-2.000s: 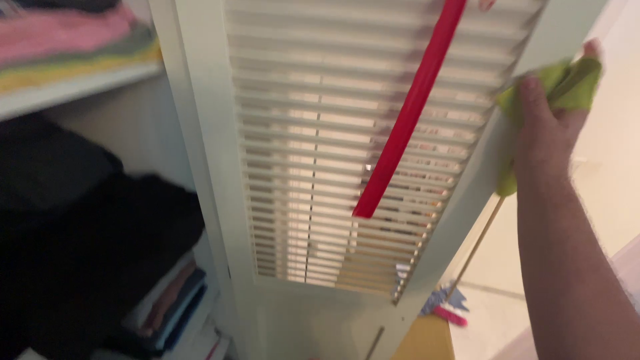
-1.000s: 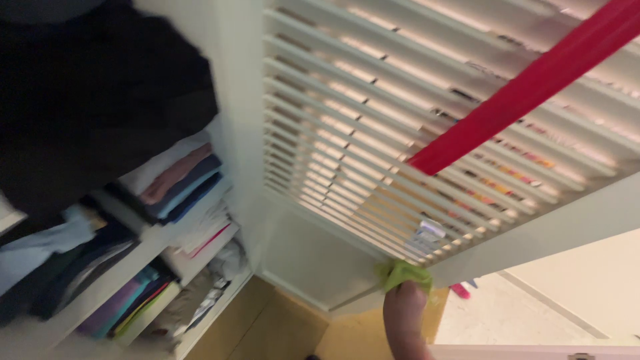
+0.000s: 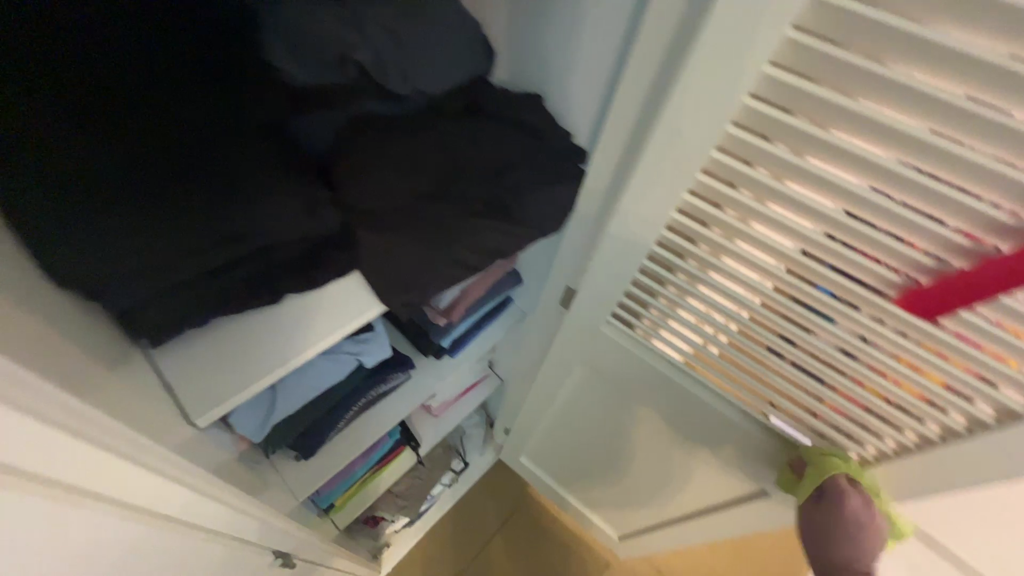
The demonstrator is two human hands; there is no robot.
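At the lower right, my right hand (image 3: 842, 524) is closed on a lime-green cloth (image 3: 828, 468) and presses it against the frame of a white louvered closet door (image 3: 648, 448), just below the slats. A red strip (image 3: 972, 284) lies across the slats above and to the right of the hand. My left hand is out of the picture.
Left of the door stands an open closet. Dark clothing (image 3: 448, 192) fills its upper part and juts past the shelf edge (image 3: 272, 344). Folded clothes (image 3: 480, 300) lie on lower shelves. A tiled floor (image 3: 512, 528) shows below; another white door edge (image 3: 160, 480) is at lower left.
Since two seconds ago, my right hand with the cloth has gone from the door's outer side edge down to the frame below the slats. The view has swung toward the closet shelves.
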